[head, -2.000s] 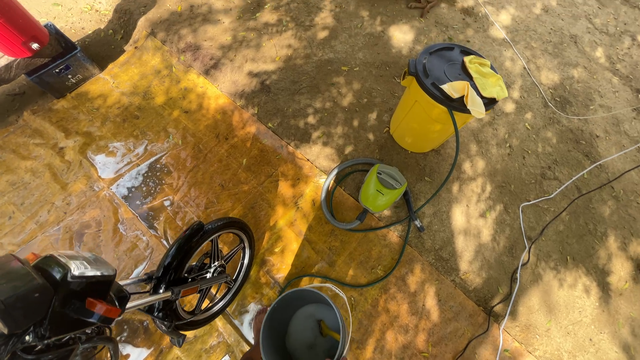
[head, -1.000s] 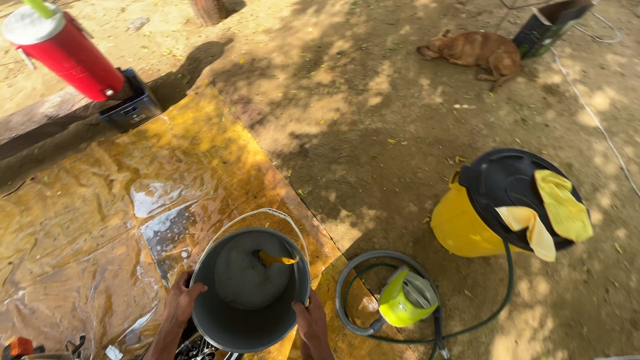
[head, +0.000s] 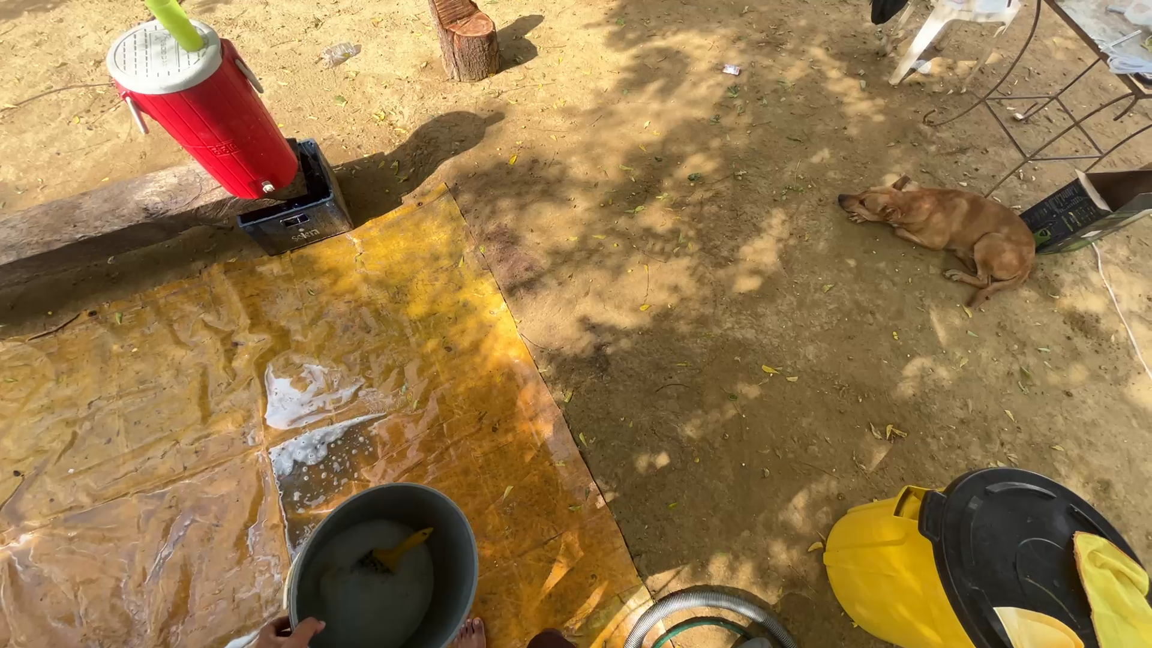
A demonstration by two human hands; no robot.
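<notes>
At the bottom left of the head view is a grey bucket point(head: 461, 531) of cloudy liquid, with a yellow-handled brush point(head: 405, 547) lying in it. My left hand point(head: 290, 633) grips the bucket's left side near the frame's lower edge. Part of a dark shape at the bottom edge, right of the bucket, may be my right hand, but too little shows to tell. Bare toes point(head: 470, 633) show beside the bucket. Under it spreads a wet yellow tarp point(head: 432, 360) with patches of white foam point(head: 306, 396).
A red drink cooler point(head: 216, 117) stands tilted on a black crate point(head: 301, 225) beside a log point(head: 108, 211). A brown dog point(head: 958, 229) lies on the dirt at right, near a metal-framed table point(head: 1044, 99). A yellow barrel point(head: 886, 567) with a black lid and a coiled hose point(head: 711, 601) are at lower right.
Two seconds ago the bucket stood near the motorcycle wheel; one second ago both hands held it by its sides. The view has swung left and up, and the motorcycle is out of sight.
</notes>
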